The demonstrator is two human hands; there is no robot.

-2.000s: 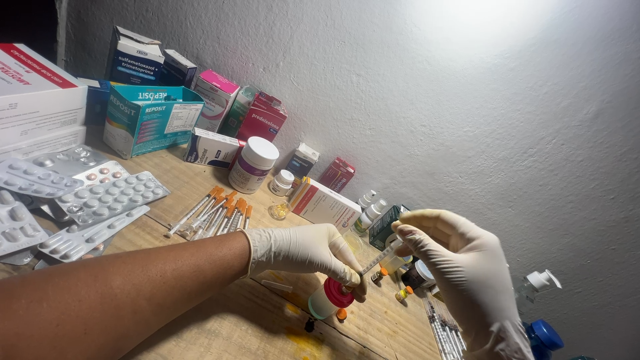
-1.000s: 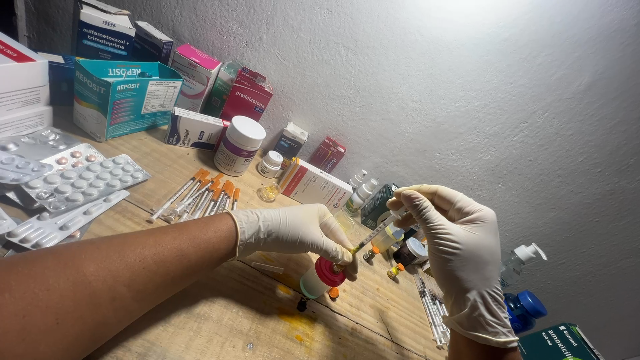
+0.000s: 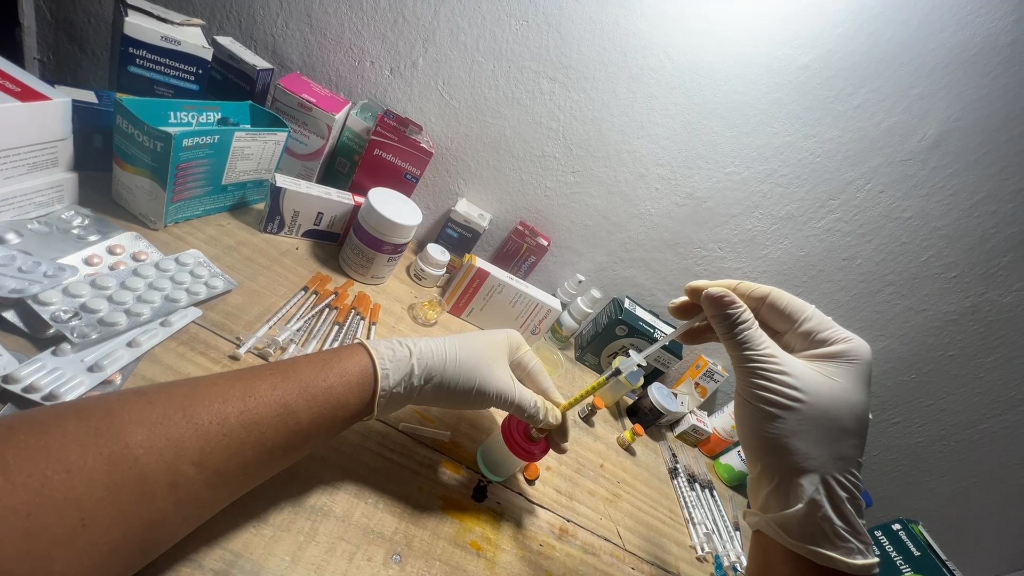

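Note:
My left hand [image 3: 480, 374], in a pale latex glove, pinches the lower end of a syringe [image 3: 588, 394] over the red lid of a small jar [image 3: 512, 448]. A small vial seems to be under my fingertips, mostly hidden. The slanted syringe barrel holds yellow liquid. My right hand [image 3: 780, 400], also gloved, grips the top of the syringe's white plunger, which is drawn far out. An orange cap [image 3: 531, 472] lies beside the jar. Small vials with orange tops [image 3: 630, 436] stand to the right of the syringe.
Orange-capped syringes [image 3: 320, 316] lie at the left, more syringes [image 3: 704, 504] at the right. Blister packs [image 3: 128, 292] cover the left side. Medicine boxes [image 3: 200, 164], a white bottle [image 3: 380, 236] and an eyedrop-like bottle [image 3: 576, 312] stand along the wall. Yellow stains mark the wooden table [image 3: 360, 496].
The plunger is drawn further out of the barrel, and yellow liquid now shows along the barrel. My right hand has moved up and away from my left hand, which stays at the red lid.

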